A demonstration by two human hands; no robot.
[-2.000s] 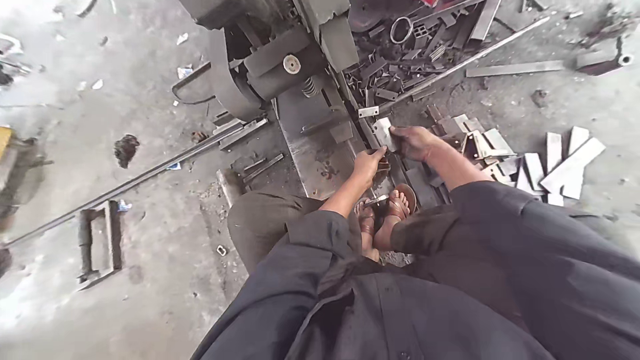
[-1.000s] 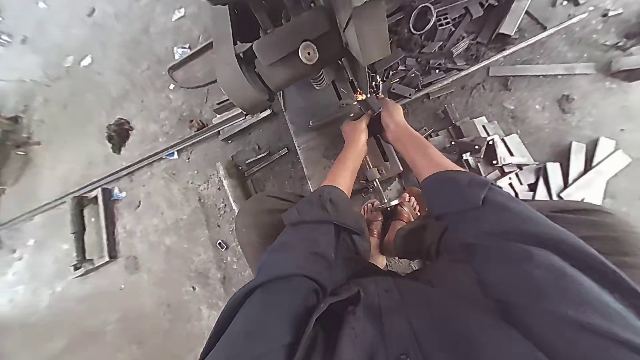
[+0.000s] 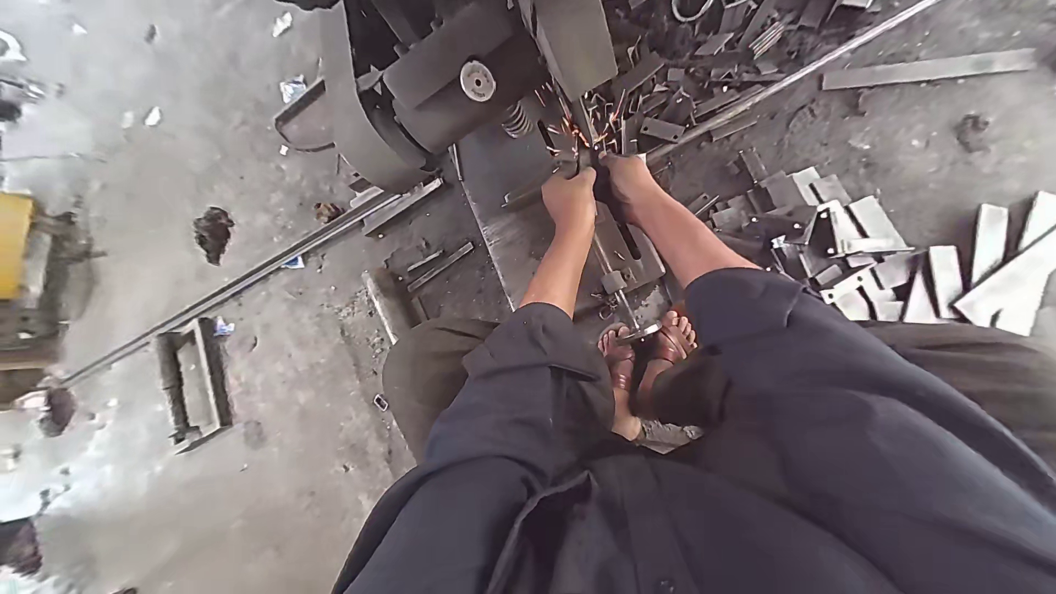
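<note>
Sparks fly at the guard of a chop saw, a dark machine with a round motor housing and a coil spring. My left hand and my right hand are side by side just below the sparks, both closed on a dark metal piece. My fingers cover much of it, so its full shape is hidden. Under my hands lies the saw's base plate, with a clamp screw whose round handle hangs over my sandalled feet.
Scrap metal offcuts pile up behind the saw at the right. Cut plates and brackets lie to the right. Long metal bars cross the floor at left, near a rectangular metal frame. A flat bar lies at upper right.
Two seconds ago my hands held a shiny metal piece, with no sparks in view. Both hands have since come close together at the saw, and sparks show there, more widely than one second ago.
</note>
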